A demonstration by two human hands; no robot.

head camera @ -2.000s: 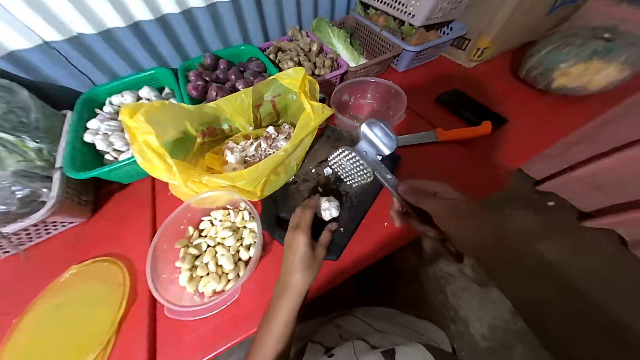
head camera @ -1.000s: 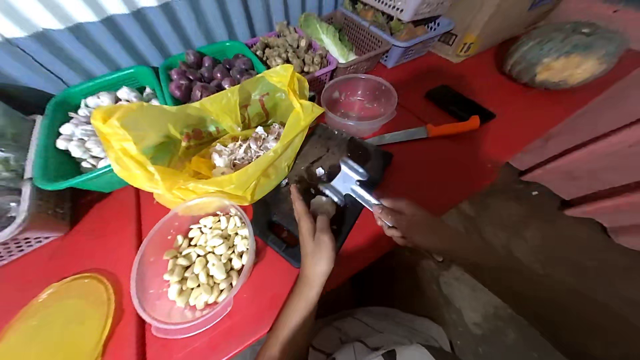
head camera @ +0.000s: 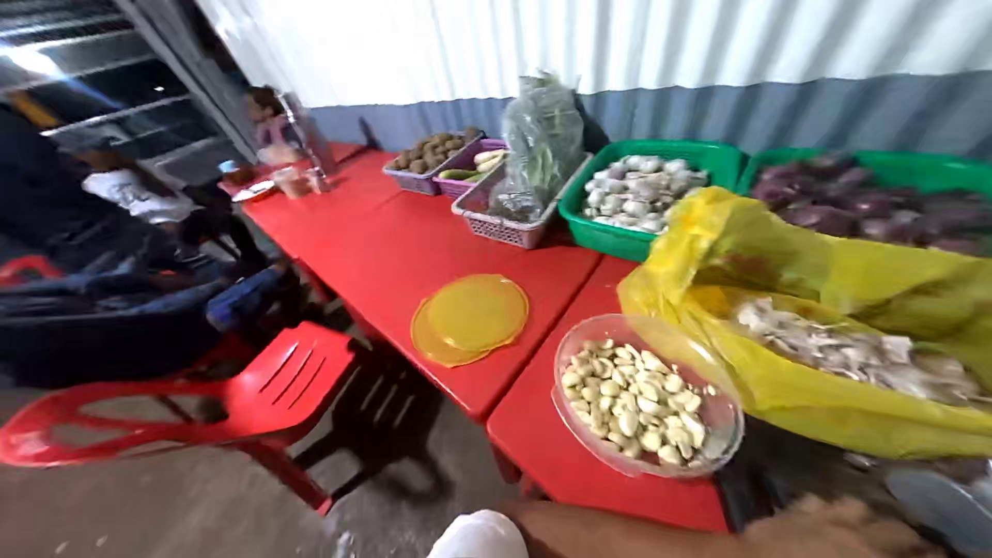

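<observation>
My left hand (head camera: 837,531) is blurred at the bottom right, over the edge of a black board (head camera: 756,480); whether it holds anything is hidden. Close to its fingers is the metal head of a meat mallet (head camera: 934,500), cut off by the frame's edge. My right hand is out of view. A clear plastic bowl (head camera: 570,422) of peeled garlic cloves (head camera: 632,399) stands left of the board. Behind it, a yellow plastic bag (head camera: 783,387) lies open around garlic skins (head camera: 852,349). Two yellow round lids (head camera: 477,314) overlap on the red table (head camera: 372,240).
Along the corrugated wall stand green baskets of garlic bulbs (head camera: 639,190) and red onions (head camera: 860,201), a basket with bagged greens (head camera: 508,229), and a basket of brown root vegetables (head camera: 434,151). A red plastic chair (head camera: 287,380) is at left; people (head camera: 139,194) are beyond it.
The view has swung far to the left. My right hand, seen earlier on the mallet's handle, has left the view. The garlic bulb under my left fingers earlier no longer shows.
</observation>
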